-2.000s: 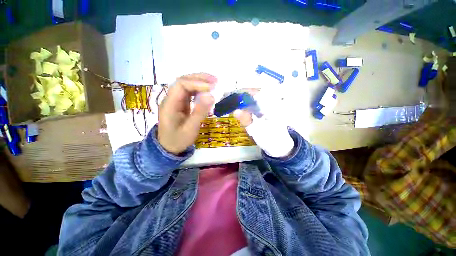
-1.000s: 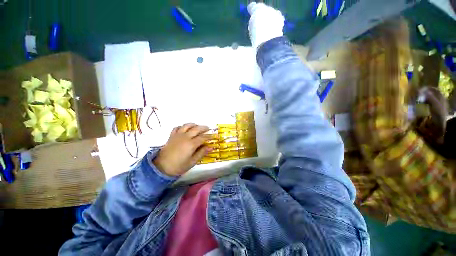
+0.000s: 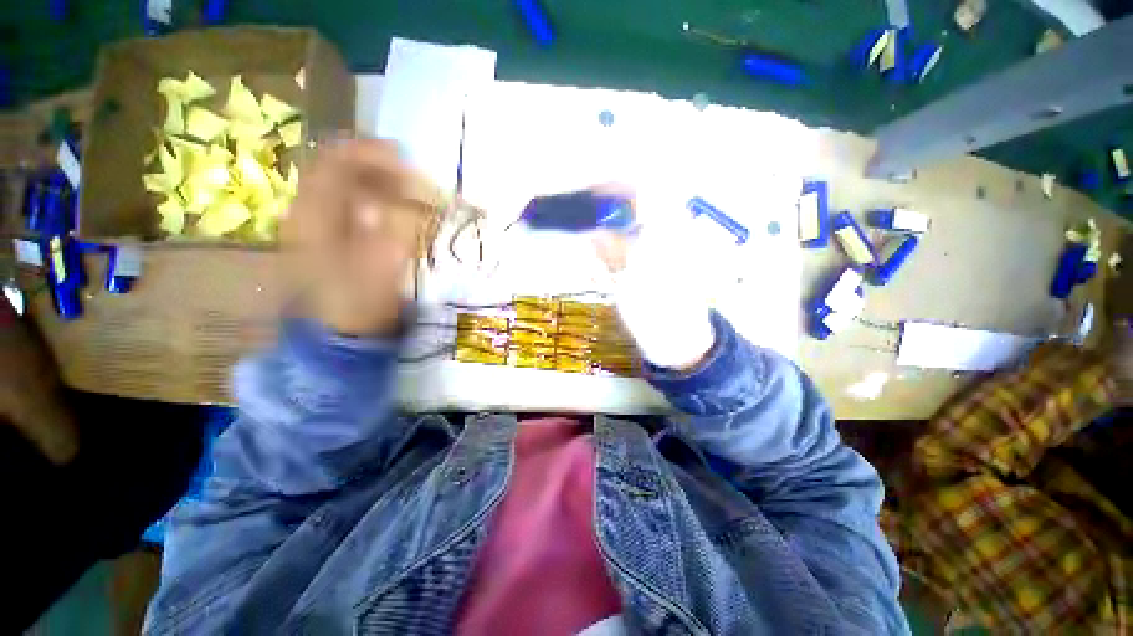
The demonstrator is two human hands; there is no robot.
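Observation:
My gloved right hand [image 3: 656, 292] holds a dark blue battery pack [image 3: 578, 211] above the white work sheet [image 3: 547, 137]. A thin dark wire shows at the pack's left end. My bare left hand [image 3: 358, 224] is blurred, left of the pack and apart from it, beside the cardboard box; whether it holds anything cannot be told. Rows of amber protection boards [image 3: 547, 336] lie on the sheet nearest me, below the pack. Thin wires show just right of my left hand. A separate blue piece [image 3: 718, 220] lies on the sheet right of my gloved hand.
A cardboard box [image 3: 118, 137] with pale yellow liners [image 3: 224, 162] stands at left. A white card [image 3: 429, 106] lies beside it. Waiting blue packs [image 3: 855, 236] and a long white strip [image 3: 963, 347] lie right. A grey metal arm [image 3: 1006, 106] crosses upper right. A neighbour's checked sleeve [image 3: 1031, 497] is at right.
My gloved right hand has come back from the green surface and now holds a blue pack. My left hand has moved left and up, off the amber boards. The neighbour's arm has drawn back.

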